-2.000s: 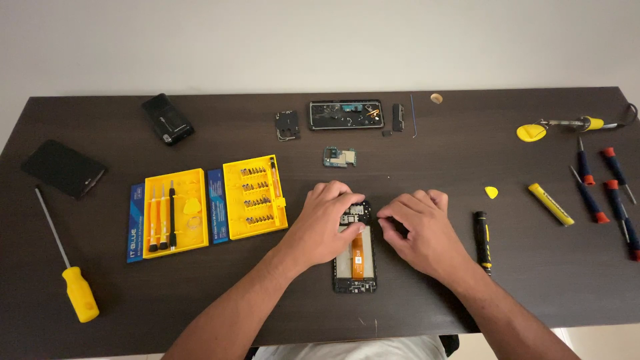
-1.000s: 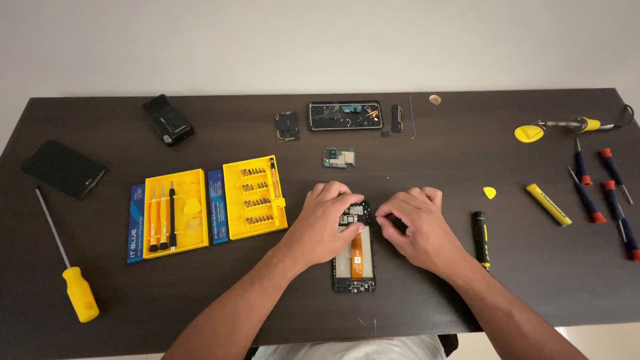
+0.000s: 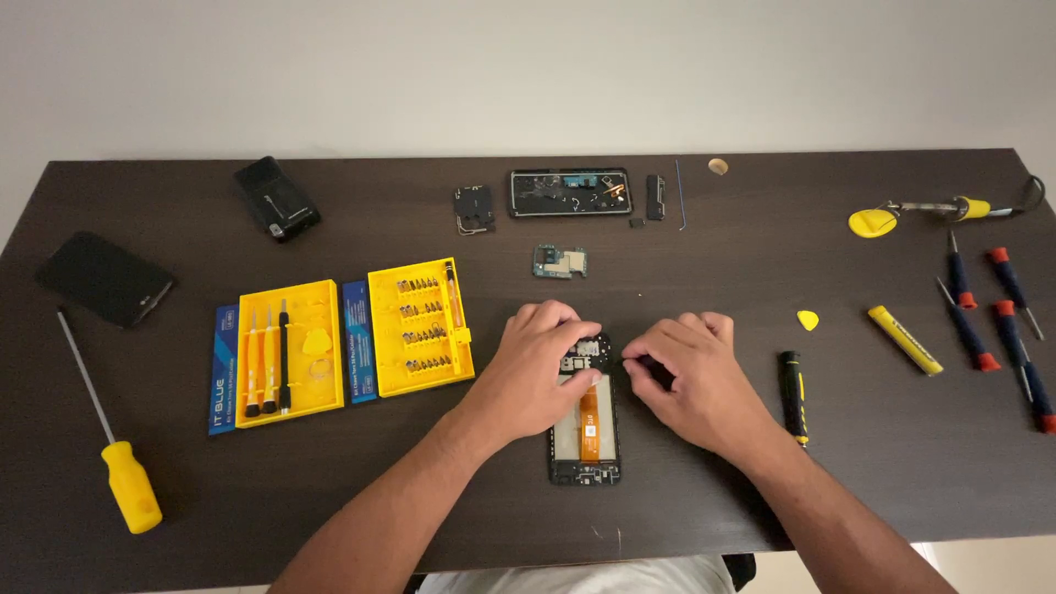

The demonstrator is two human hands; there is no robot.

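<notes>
An opened phone frame point(image 3: 605, 421) lies lengthwise before me, with an orange flex cable point(image 3: 589, 425) down its middle and dark board parts at both ends. My left hand point(image 3: 540, 363) grips its upper left part, fingers at the top edge and thumb on the inner face. My right hand point(image 3: 689, 371) is just right of the frame's upper edge, thumb and forefinger nearly together; whether something small is between them I cannot tell. Beyond my hands lies a loose circuit board point(image 3: 561, 261). A black and yellow screwdriver handle point(image 3: 793, 396) rests right of my right hand.
Left are a yellow bit case point(image 3: 383, 330), its other half point(image 3: 301, 412) holding tools, a large screwdriver point(image 3: 132, 487) and two dark devices. A phone housing point(image 3: 569, 205) and small parts lie at the back. A soldering iron point(image 3: 973, 208), a yellow pick point(image 3: 808, 320) and several small screwdrivers are right.
</notes>
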